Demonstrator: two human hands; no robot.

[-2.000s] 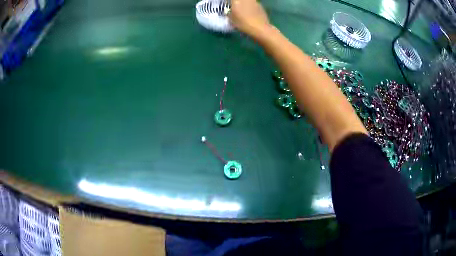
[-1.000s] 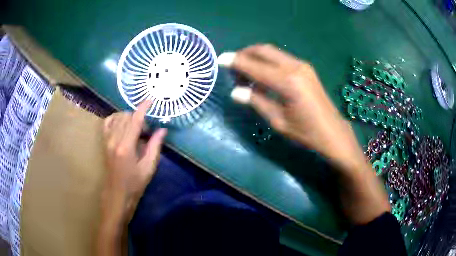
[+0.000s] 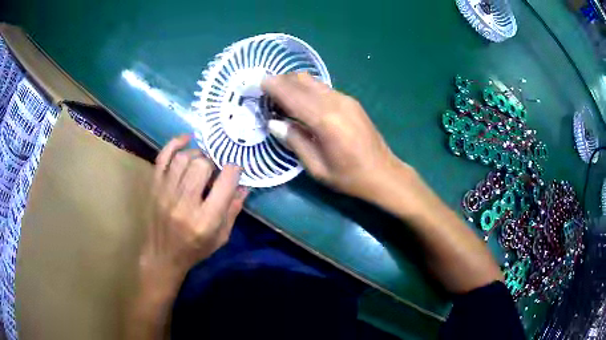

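A white round slotted lamp housing (image 3: 229, 126) lies on the green bench near its front edge, open side up and slightly tilted. My left hand (image 3: 199, 199) is at its lower left rim, thumb and fingers against the edge. My right hand (image 3: 332, 133) reaches into the housing over its centre disc, fingertips bent down, with a whitish cap on the thumb. Something small and dark shows between the right fingers and the disc; it is too blurred and covered to identify.
A pile of wired green ring boards (image 3: 518, 219) lies at the right. More white housings stand beyond it, one at the top right (image 3: 488, 16) and one at the far right (image 3: 585, 136). An open carton (image 3: 73, 232) with white ribbed housings is against the near left edge.
My right hand has moved left from beside the housing to over its centre. The housing appears further right and more tilted, with my left hand still at its rim.
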